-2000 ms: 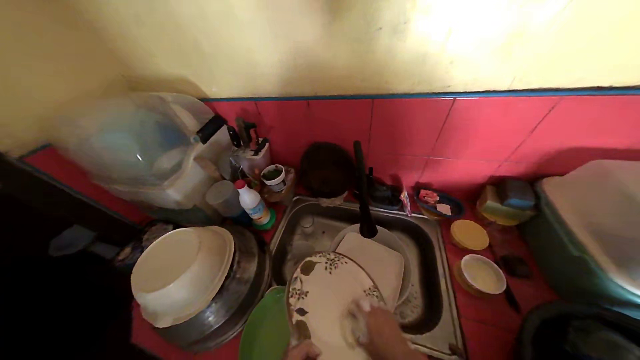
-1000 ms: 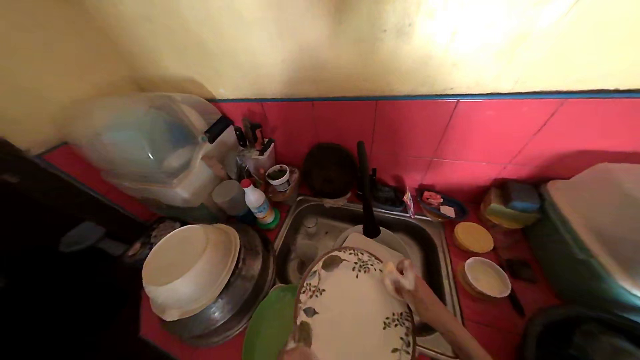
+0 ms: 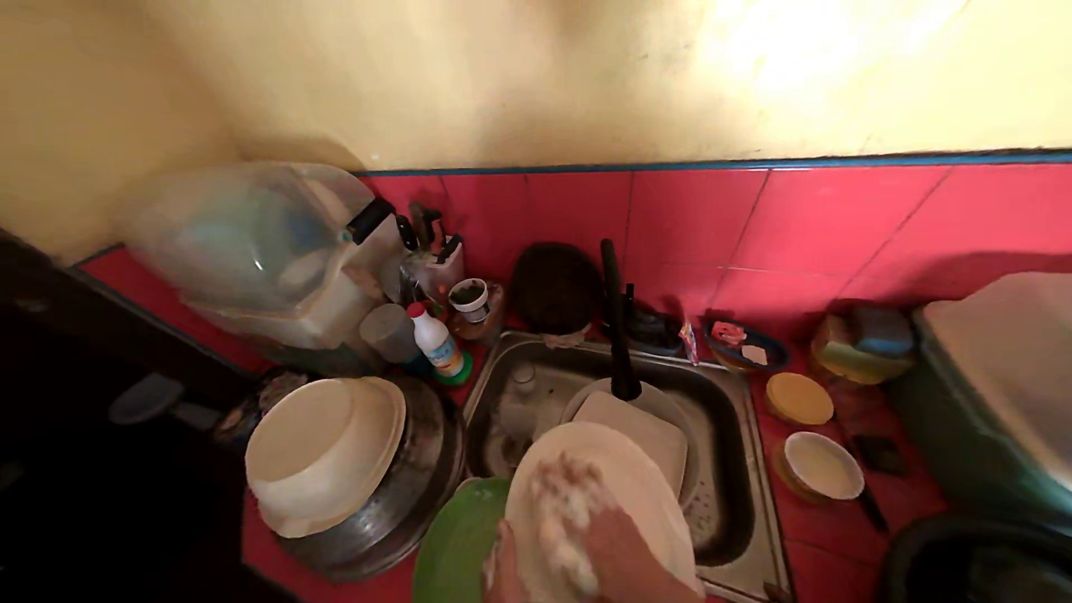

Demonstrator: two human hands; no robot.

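A pale oval plate [image 3: 653, 511], its plain side up, is tilted over the front of the steel sink [image 3: 729, 469]. My left hand [image 3: 504, 565] grips its lower left edge. My right hand [image 3: 615, 544] lies on the plate's face with a whitish, blurred thing under the fingers, perhaps a sponge or suds. A green plate or basin [image 3: 461, 536] is just left of my left hand. Behind the plate, a squarish white dish [image 3: 636, 427] rests on a round one in the sink, under the black faucet [image 3: 618, 335].
Left of the sink, a cream bowl [image 3: 301, 452] lies upside down on a metal pot lid or basin [image 3: 377, 511]. A white bottle [image 3: 437, 342] and a knife holder [image 3: 442, 266] stand behind. At right are a yellow lid [image 3: 800, 399], a small tub [image 3: 823, 466] and a green bin [image 3: 971, 419].
The plate's patterned face showed before; now its plain side is up. My right hand has moved from the plate's upper right edge onto its face.
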